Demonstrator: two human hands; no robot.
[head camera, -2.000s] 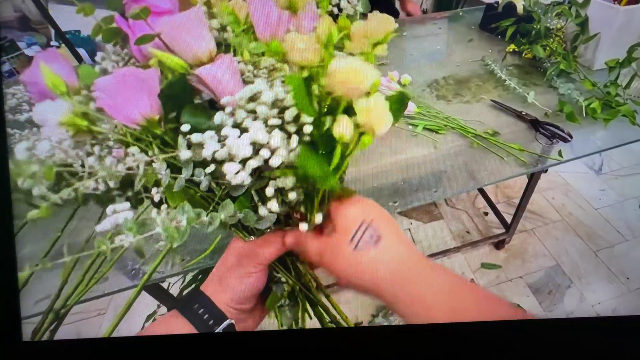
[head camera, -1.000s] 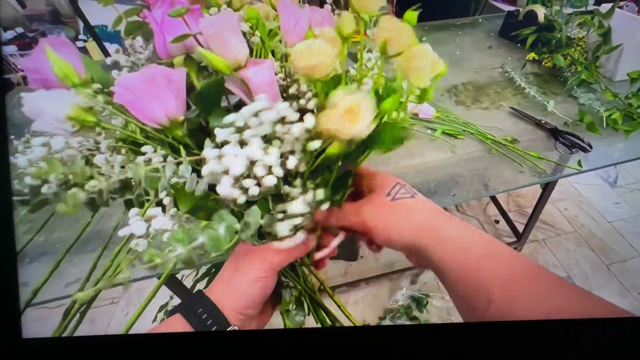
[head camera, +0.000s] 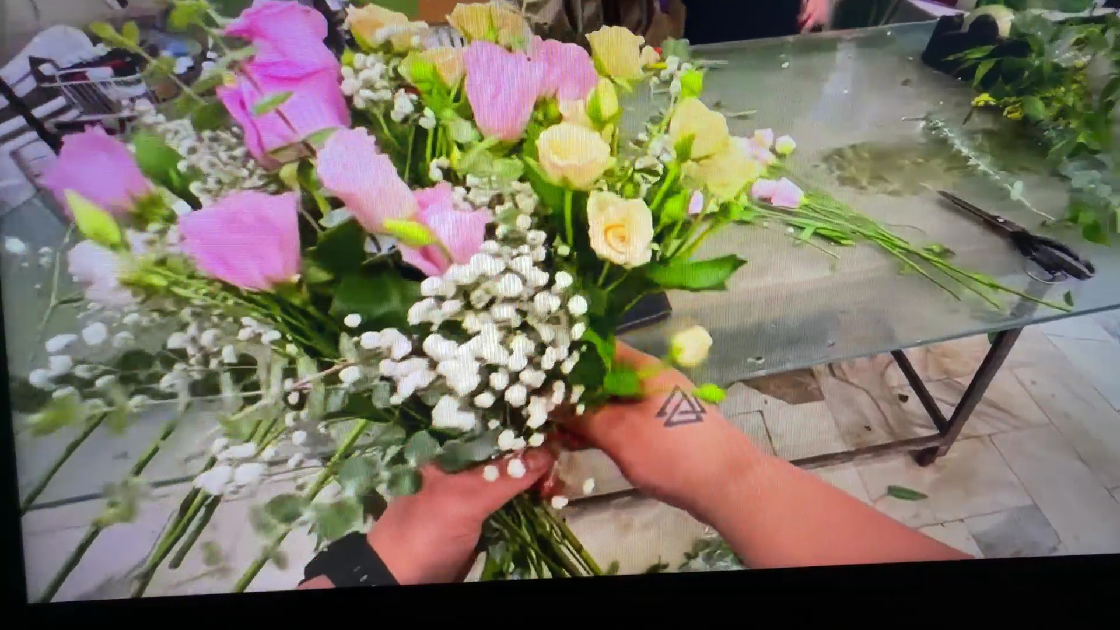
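Observation:
A bouquet fills the left and middle of the head view, with pink lisianthus blooms (head camera: 241, 238), cream roses (head camera: 619, 229), white baby's breath (head camera: 490, 341) and eucalyptus leaves. Around its stems (head camera: 542, 538) just under the flowers closes my left hand (head camera: 459, 512), a black band (head camera: 348, 562) on its wrist. My right hand (head camera: 652, 420), with a triangle tattoo on its back, touches the bouquet's right side at the binding point; leaves and blossoms hide its fingertips, so what they grip does not show. A small cream bud (head camera: 691, 346) hangs over that hand.
On the glass-topped table (head camera: 787, 337) lie cut flower stems (head camera: 884, 236), black-handled scissors (head camera: 1019, 236) and, at the back right, a heap of green foliage (head camera: 1041, 114). A metal table leg (head camera: 971, 398) stands on the tiled floor (head camera: 927, 499). A person's hand (head camera: 814, 13) shows beyond the far edge.
My right hand has shifted against the side of the bouquet, and its fingers are now hidden behind flowers. The cream roses have spread apart. My left hand stays around the stems.

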